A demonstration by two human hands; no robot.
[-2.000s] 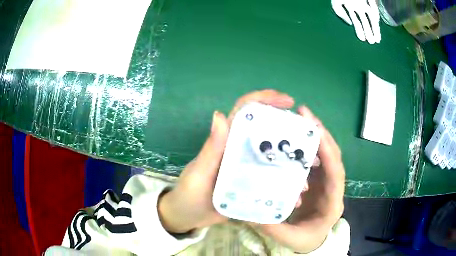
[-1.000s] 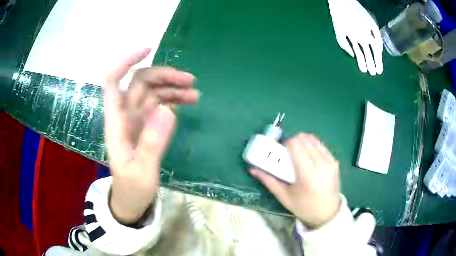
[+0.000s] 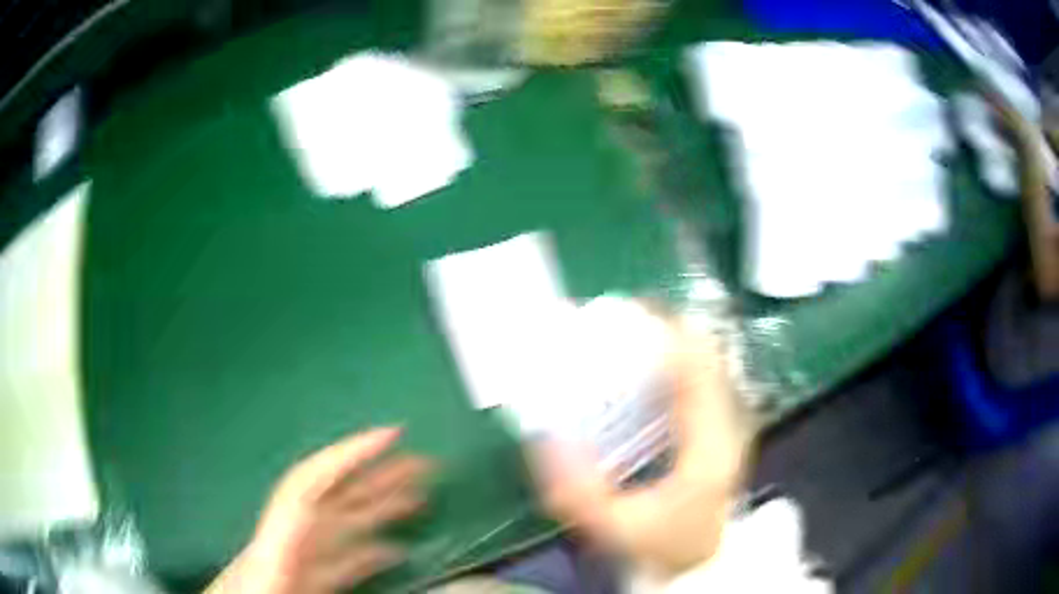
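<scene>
My right hand (image 3: 685,464), blurred by motion, is closed around a white travel plug adapter (image 3: 598,366) at lower centre right. The adapter's slots and pins cannot be made out. It overlaps the lower right of a flat white pad (image 3: 488,302) in the view; whether they touch cannot be told. My left hand (image 3: 343,505) is low, left of centre, blurred and empty, with its fingers apart.
White glove (image 3: 377,128) lies at upper left of centre. Tight rows of white adapters (image 3: 836,174) are at right, a blue tray (image 3: 836,14) behind. A yellow-tan object (image 3: 581,26) is at the top, a white sheet (image 3: 41,371) at left. Another person's arm (image 3: 1036,203) shows far right.
The view has swung right, bringing the adapter rows well into sight. My right hand still holds the adapter, now beside the pad. My left hand appears lower and remains empty.
</scene>
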